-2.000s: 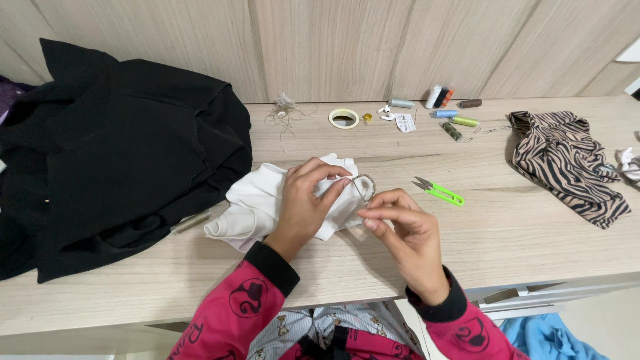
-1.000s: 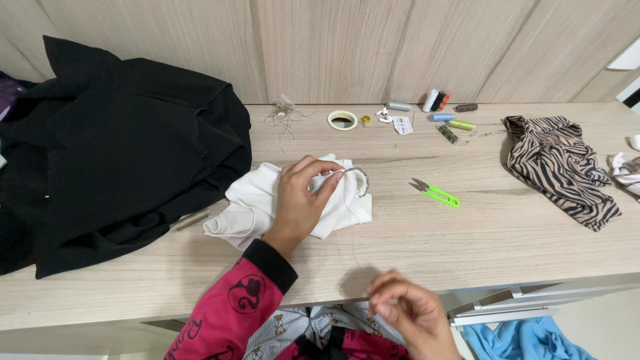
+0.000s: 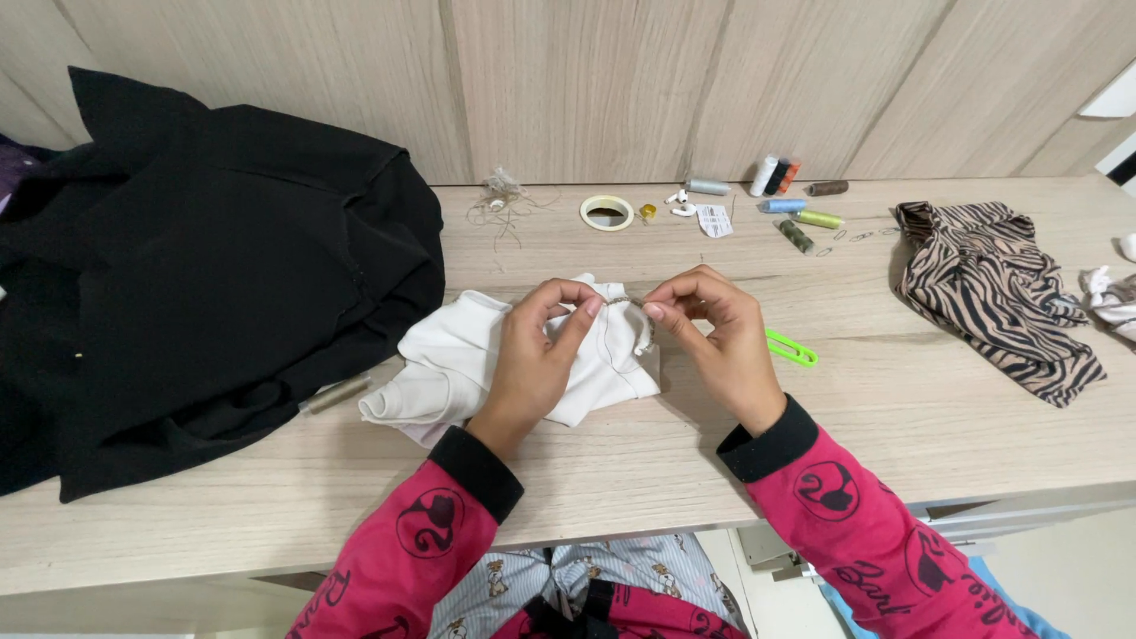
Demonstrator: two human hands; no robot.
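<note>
A white cloth garment [image 3: 461, 342] lies bunched on the table at the centre. Along its upper right edge runs a narrow beaded-looking trim [image 3: 650, 333]. My left hand [image 3: 541, 346] pinches this edge between thumb and forefinger. Just to the right, my right hand [image 3: 714, 337] pinches the trim's other end, thumb against fingertips; a needle cannot be made out. A dark thread [image 3: 611, 346] loops over the white cloth between the hands. Green thread snips [image 3: 792, 348] lie right of my right hand, their blades hidden behind it.
Black cloth [image 3: 222, 275] covers the left side, a thread spool [image 3: 335, 393] beside it. Along the back are loose thread [image 3: 501, 200], a tape roll [image 3: 606, 213], earbuds [image 3: 682, 204], a paper tag [image 3: 713, 220] and several thread spools [image 3: 783, 205]. Zebra-print fabric [image 3: 994, 284] lies right.
My right hand has come up from the table's front edge, where it was one second ago, back to the trim. My left hand has stayed at the white garment.
</note>
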